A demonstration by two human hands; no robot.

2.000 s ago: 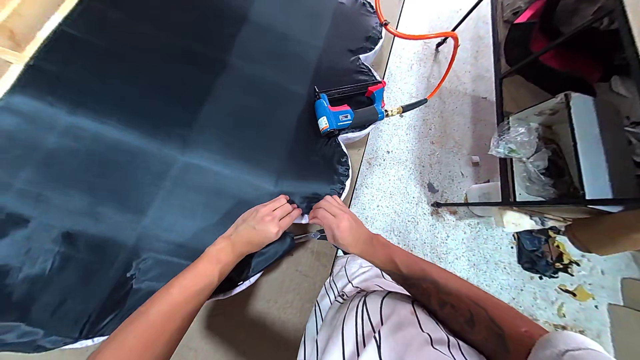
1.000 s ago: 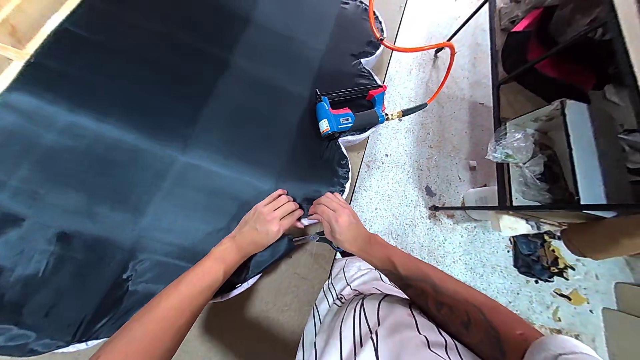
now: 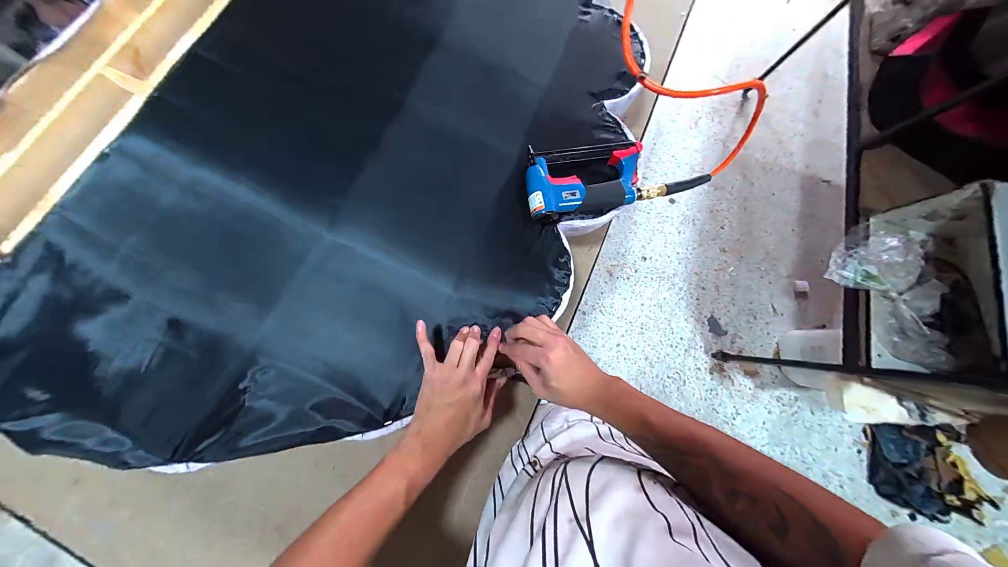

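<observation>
A large sheet of black fabric with a scalloped edge and white trim lies in front of me. My left hand rests on it at the near edge, palm down with the fingers apart. Beside it, touching that same edge, my right hand pinches the black fabric between thumb and fingers. Farther up on the right side of the fabric, a blue and red pneumatic stapler lies on its side. An orange air hose runs from its brass fitting. What lies under my fingers is mostly hidden.
A wooden frame is at the upper left. Tan board shows under the fabric's near edge. On the right, a black metal rack holds a white box with plastic bags over the speckled floor. Dark scraps lie lower right.
My left hand has gone from gripping the edge to lying spread on the fabric. Scissors or a similar metal tool seen by my hands earlier no longer shows clearly.
</observation>
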